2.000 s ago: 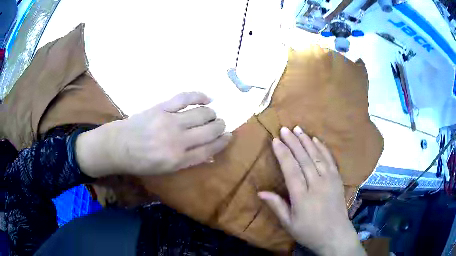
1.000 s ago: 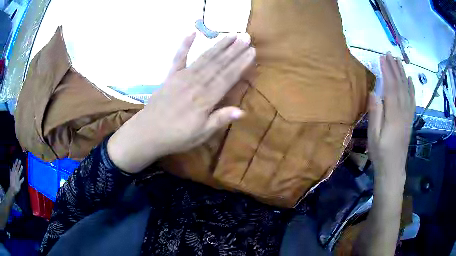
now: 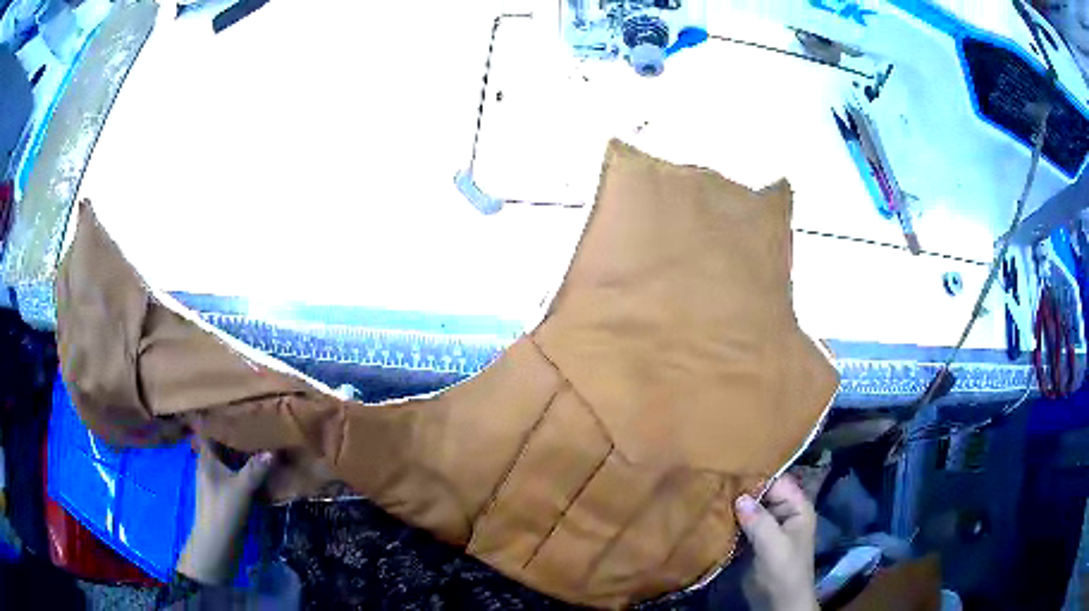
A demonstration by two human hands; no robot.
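Note:
The tan-brown garment panel (image 3: 669, 310) lies partly on the white machine table and hangs over its front edge towards my lap. It has a pointed plain yoke, stitched pleats (image 3: 543, 471) below and a pale curved raw edge. My left hand (image 3: 233, 483) is at the panel's lower left edge, fingers partly under the cloth, thumb against it. My right hand (image 3: 782, 525) pinches the panel's lower right edge between thumb and fingers. The presser foot is hard to make out in the glare.
The sewing machine's tension dial (image 3: 646, 54) is at the top. Slim tools (image 3: 878, 167) lie right of it. The scale tape (image 3: 478, 349) runs along the table front. A blue crate (image 3: 120, 483) is at lower left. Red-handled scissors (image 3: 1057, 328) are at far right.
Both hands have left their flat, spread poses and moved down to the panel's lower edges, the left also further left. The panel has shifted down, and its upper end has come away from the machine head.

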